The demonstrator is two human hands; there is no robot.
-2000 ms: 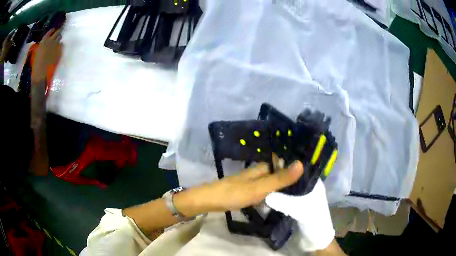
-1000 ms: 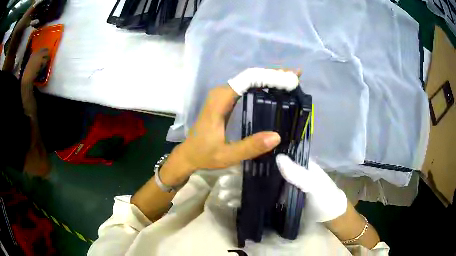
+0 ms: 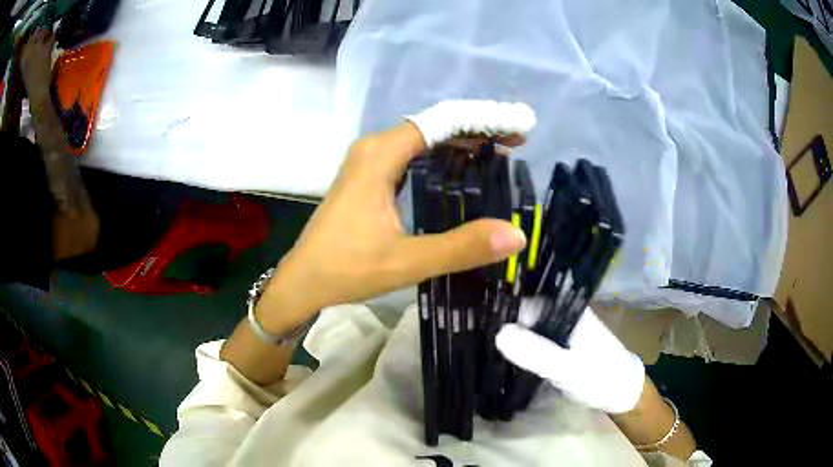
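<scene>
Several black plastic frames (image 3: 466, 310) stand on edge as a stack in front of my torso, with yellow strips between some of them. My left hand (image 3: 379, 219), with white covers on its fingertips, grips the left part of the stack, thumb on the near side and fingers over the top. My right hand (image 3: 585, 360), in a white glove, holds the right part from below, thumb in front; its other fingers are mostly hidden. The right frames lean away and fan out, with a gap at the top between the two groups.
A creased whitish sheet (image 3: 511, 55) covers the bench ahead. More black frames (image 3: 274, 25) lie at the far left on the white covering (image 3: 219, 119). Brown cardboard (image 3: 804, 264) at right bears a single frame (image 3: 808, 175). At left are an orange bin (image 3: 82, 91), another person's arm (image 3: 59, 155) and a red stool (image 3: 187, 246).
The frames were spread out flat two seconds ago, then squared into an upright stack. Now the stack has parted, its right group tilting right. My left hand has moved slightly left.
</scene>
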